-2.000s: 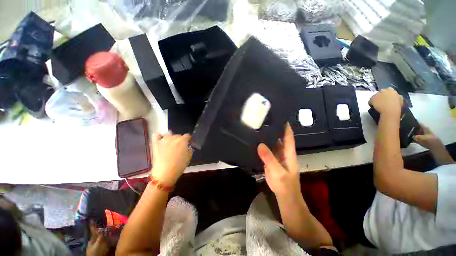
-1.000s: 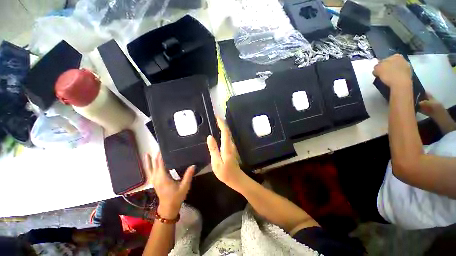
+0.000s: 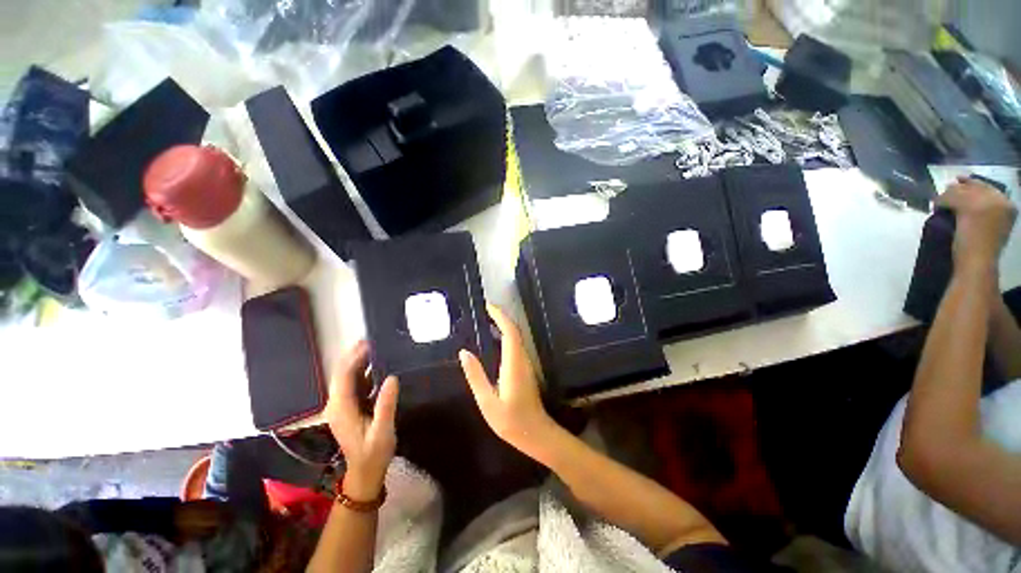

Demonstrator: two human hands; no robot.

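Note:
A black tray (image 3: 417, 260) with a white rounded-square item (image 3: 428, 317) seated in its centre lies at the table's front edge. My left hand (image 3: 367, 420) is at its lower left side, fingers against it. My right hand (image 3: 509, 386) is at its lower right side, thumb near its lower front. Both hands hold the tray between them. Three more black trays (image 3: 571, 347) with white items stand in a row just to the right.
A large open black box (image 3: 465, 168) stands behind. A flask (image 3: 263, 241), a smartphone (image 3: 282, 358) and a black box (image 3: 140, 151) are at left. Coiled white cables (image 3: 773, 140) and clear plastic (image 3: 610, 101) lie at the back. Another person's arm (image 3: 952, 358) is at right.
The tray was tilted up over the row, then came down to the left of it. It now sits slightly lower in view, with both hands closer around it. The other person's arm moved right.

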